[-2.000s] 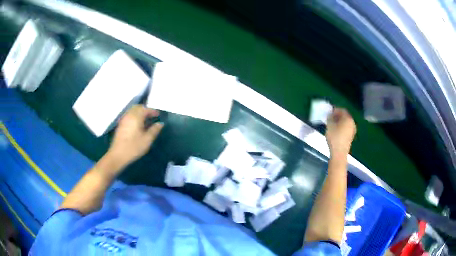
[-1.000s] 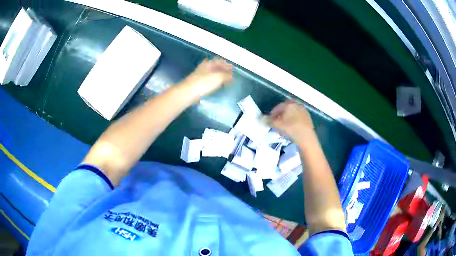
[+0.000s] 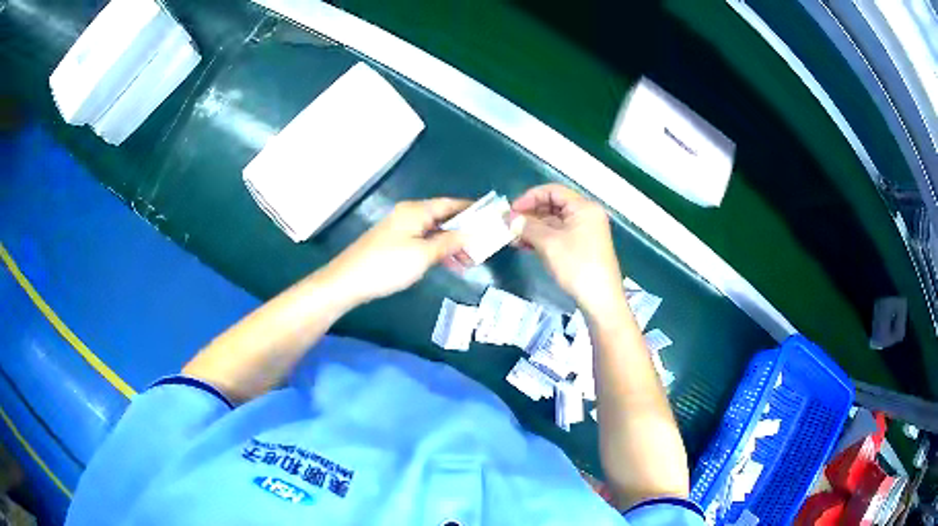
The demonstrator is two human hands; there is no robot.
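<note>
My left hand (image 3: 422, 238) is bare and grips a small folded white leaflet (image 3: 485, 228) between thumb and fingers, above the dark-green bench. My right hand (image 3: 561, 224) is at the leaflet's right edge, with its fingertips touching or pinching it; fine finger contact is small and blurred. A loose heap of small folded leaflets (image 3: 550, 334) lies on the bench just below my hands, partly hidden by my right forearm. A stack of plain white packaging pieces (image 3: 334, 149) lies left of my hands.
Another white stack (image 3: 125, 67) is at the upper left. Beyond the white rail (image 3: 494, 111), the green belt carries a white package (image 3: 674, 142) and a smaller pale one (image 3: 888, 322). A blue slotted basket (image 3: 813, 401) holds leaflets at the lower right, beside red packs (image 3: 856, 467).
My hands have come together around a leaflet above the heap. The white sheet near the rail left the bench before the last earlier frame. A white package has moved right along the belt.
</note>
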